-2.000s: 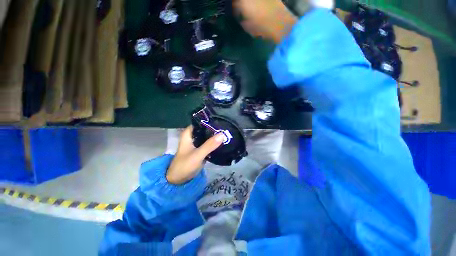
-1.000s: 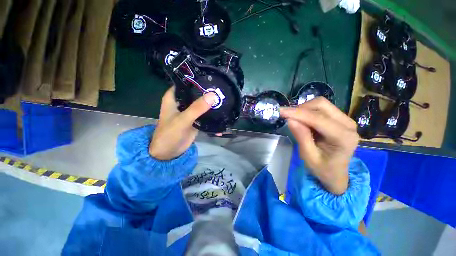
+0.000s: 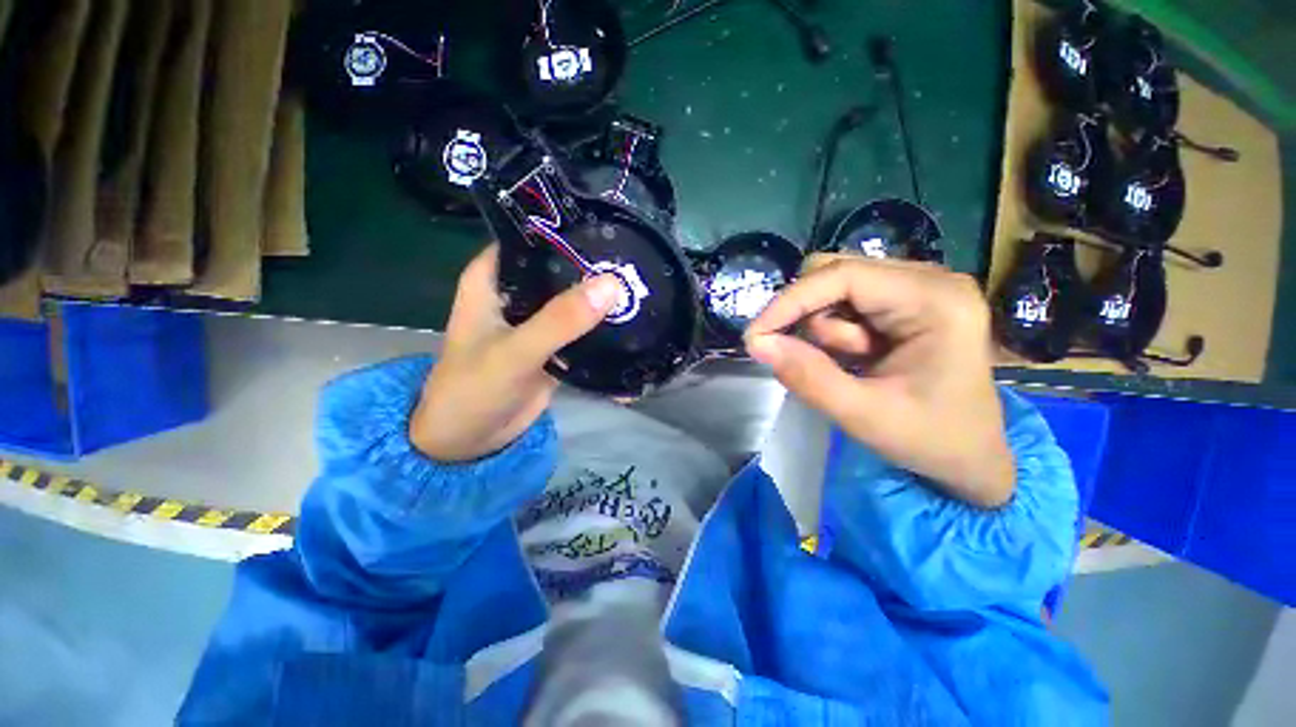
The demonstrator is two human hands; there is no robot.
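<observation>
My left hand (image 3: 490, 362) holds a black round earcup housing (image 3: 647, 334), open side up, at the bench's front edge. Its thumb lies on the silver-white speaker driver (image 3: 617, 290). Red and pale lead wires (image 3: 559, 244) run from the driver to the rectangular arm at the upper left. My right hand (image 3: 903, 362) is just right of this housing, thumb and index fingertips pinched together. Whether something thin is between them cannot be told. Another housing (image 3: 742, 288) lies just behind those fingertips, partly hidden by them.
More housings (image 3: 564, 64) lie on the green mat (image 3: 739, 142), with thin black microphone booms (image 3: 910, 135) at centre right. Several boomed earcups (image 3: 1137, 185) rest on a cardboard sheet (image 3: 1229, 284) at right. Cardboard dividers (image 3: 185, 156) stand at left. Blue bins (image 3: 1208, 483) are below the bench edge.
My right hand came back from the far side of the bench to beside the held housing, then moved slightly left. My left hand keeps its hold; the housing moved up over the bench edge.
</observation>
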